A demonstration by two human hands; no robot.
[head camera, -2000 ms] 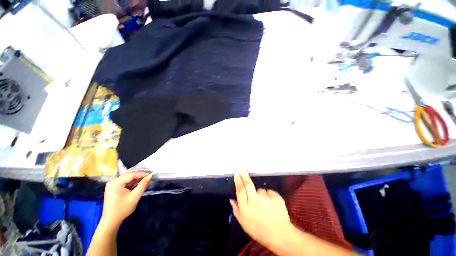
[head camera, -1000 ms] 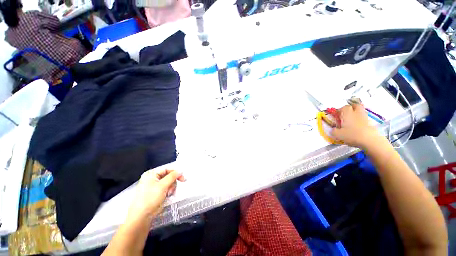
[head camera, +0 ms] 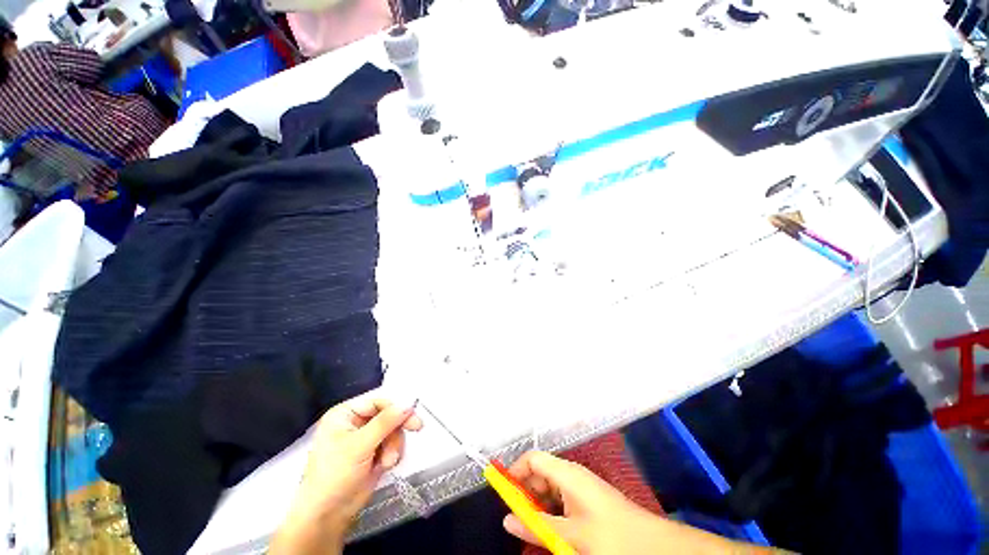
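My right hand holds the red and yellow handled scissors at the table's front edge. Their blades point up and left toward my left hand. My left hand is closed with thumb and forefinger pinched, close to the blade tips. Thin white strands hang below it over the table edge; they appear to come from the pinch. Dark, faintly striped garment pieces lie flat left of the machine. Whether the blades are open is hard to tell.
The white sewing machine stands behind the hands. A blue crate with black cloth is below the table at right. Slim blue and purple tools lie on the table's right end. A person in a checked shirt sits at upper left.
My right hand has picked up the scissors from the table's right part and brought them left and down toward my left hand. The view has shifted slightly.
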